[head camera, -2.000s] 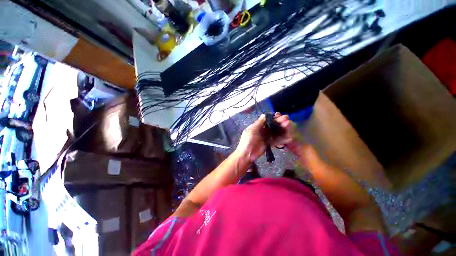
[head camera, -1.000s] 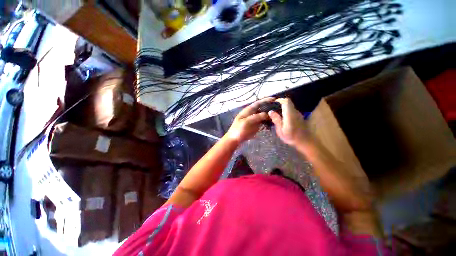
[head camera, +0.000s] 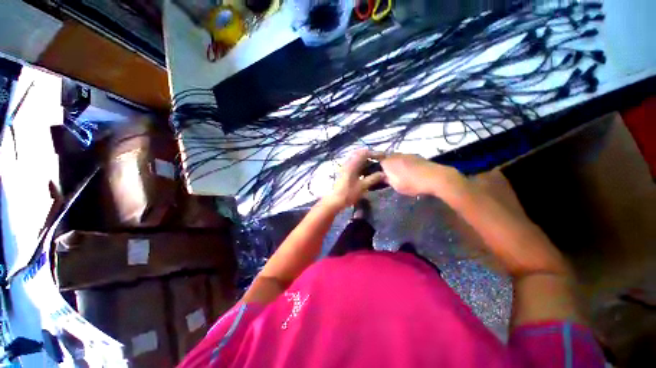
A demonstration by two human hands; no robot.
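Observation:
My left hand [head camera: 352,180] and my right hand [head camera: 406,173] meet in front of my chest, near the table's front edge. Between them is a small black coiled cable bundle [head camera: 372,169], mostly hidden by the fingers. A tie at the fingertips cannot be made out. Long black cables [head camera: 374,108] lie in loose rows across the white table [head camera: 205,65], with black plug ends [head camera: 586,72] at the right. A whitish tub of dark pieces [head camera: 321,20] stands at the back of the black mat [head camera: 262,86].
An open carton [head camera: 575,194] stands at the right, beside a red object [head camera: 642,133]. Taped cartons [head camera: 137,251] are stacked at the left. A yellow tape roll [head camera: 226,26] and red and yellow scissors [head camera: 372,8] lie at the table's back. Speckled floor [head camera: 460,266] shows below.
The view has shifted and turned. The hands have stayed together around the bundle, and the fingers have changed position, now covering more of it.

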